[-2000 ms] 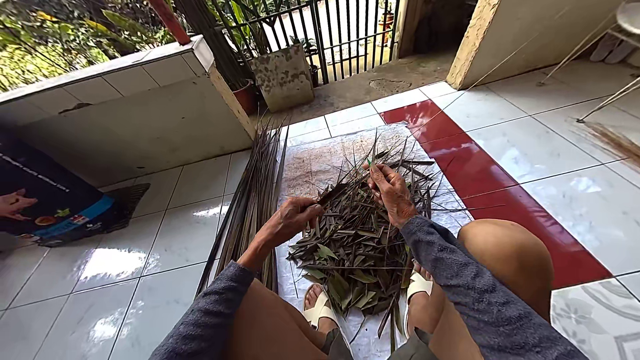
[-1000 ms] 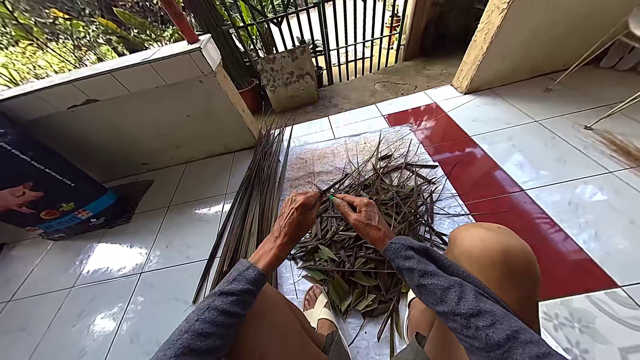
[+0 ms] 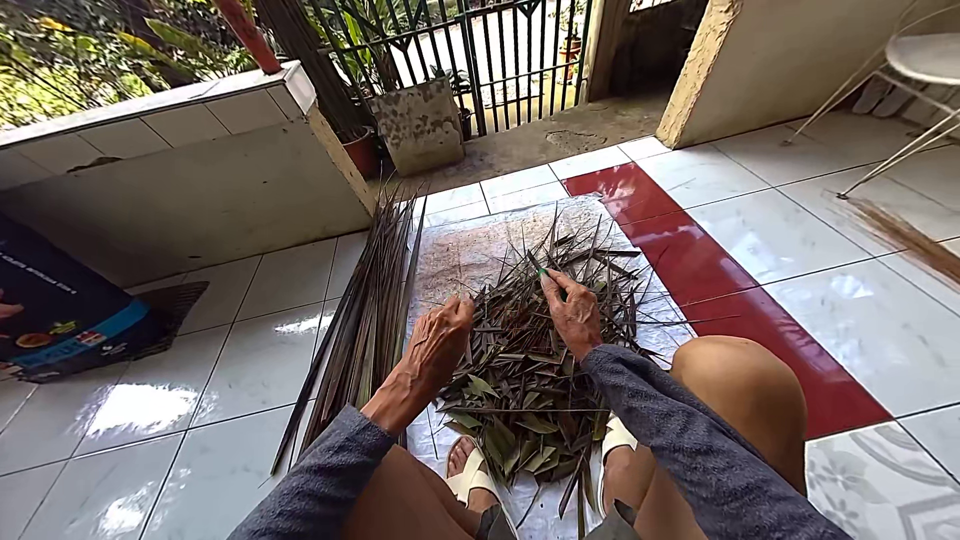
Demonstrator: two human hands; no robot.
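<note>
Over the left side of a pile of cut leaf pieces point(image 3: 525, 405), my left hand point(image 3: 440, 335) has its fingers closed on what looks like a thin leaf strip, hard to make out. My right hand point(image 3: 574, 309) grips a small knife with a green handle point(image 3: 543, 273), its dark blade pointing up and to the left. The hands are apart. Long dark palm leaf strips point(image 3: 367, 300) lie in a bundle to the left of the pile. Pile and part of the bundle rest on a whitish sheet point(image 3: 457, 240) on the floor.
My sandalled feet point(image 3: 474, 472) flank the near end of the pile. A dark blue printed sack point(image 3: 67, 300) stands at the left by a low wall point(image 3: 187, 187). Ahead are a concrete block point(image 3: 420, 127) and a metal gate point(image 3: 517, 67). A wire-legged chair point(image 3: 926, 56) stands at the upper right.
My hands were close together one second ago and are now apart, the right one having moved right with the knife.
</note>
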